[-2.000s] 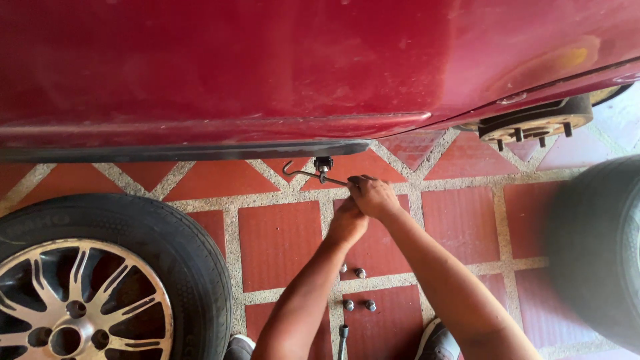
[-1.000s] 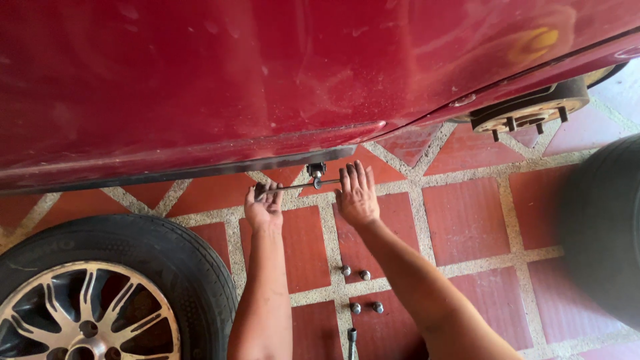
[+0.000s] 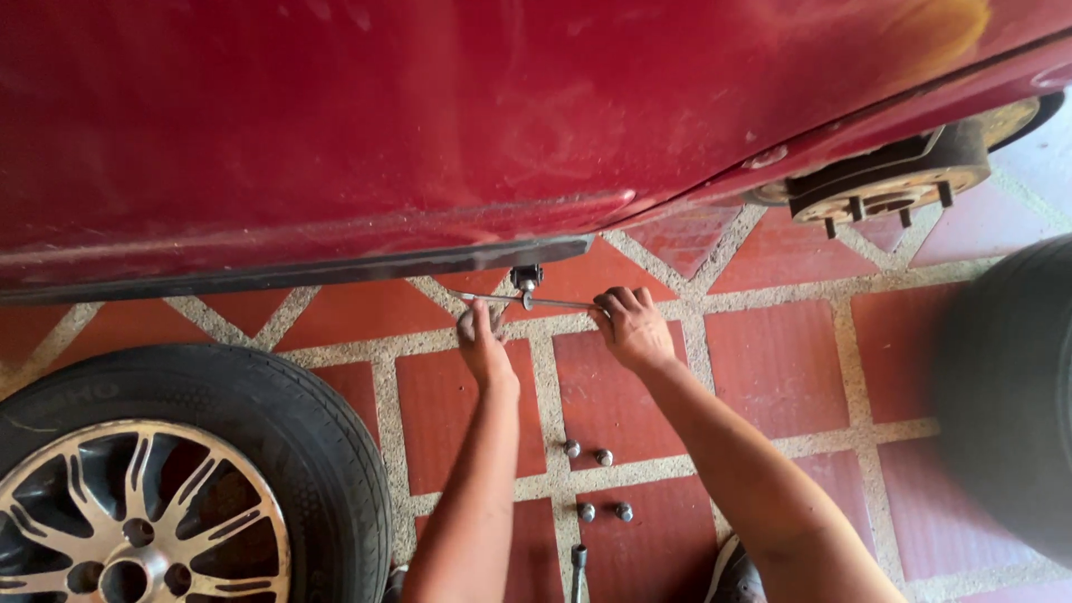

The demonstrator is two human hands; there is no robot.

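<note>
A thin metal rod (image 3: 557, 302) passes through the eye of a jack's screw end (image 3: 527, 293) under the sill of a red car (image 3: 402, 126). My left hand (image 3: 483, 339) is at the rod's left part, thumb raised against it; its fingers are partly hidden. My right hand (image 3: 634, 325) grips the rod's right end with bent fingers. Below the hands, several lug nuts (image 3: 605, 457) lie on the tiles, and a socket-ended wrench (image 3: 579, 557) points up from the bottom edge. Most of the jack is hidden beneath the car.
A wheel with an alloy rim (image 3: 268, 502) lies at the lower left. Another tire (image 3: 1009, 394) is at the right edge. At the upper right, the bare brake drum (image 3: 892, 180) shows its wheel studs. A shoe (image 3: 735, 574) rests on the tiled floor near my right forearm.
Two seconds ago both hands were together at the rod's right end, its hooked end to the left. They are now apart, one on each side of the jack's eye. The right hand's spread fingers have bent round the rod.
</note>
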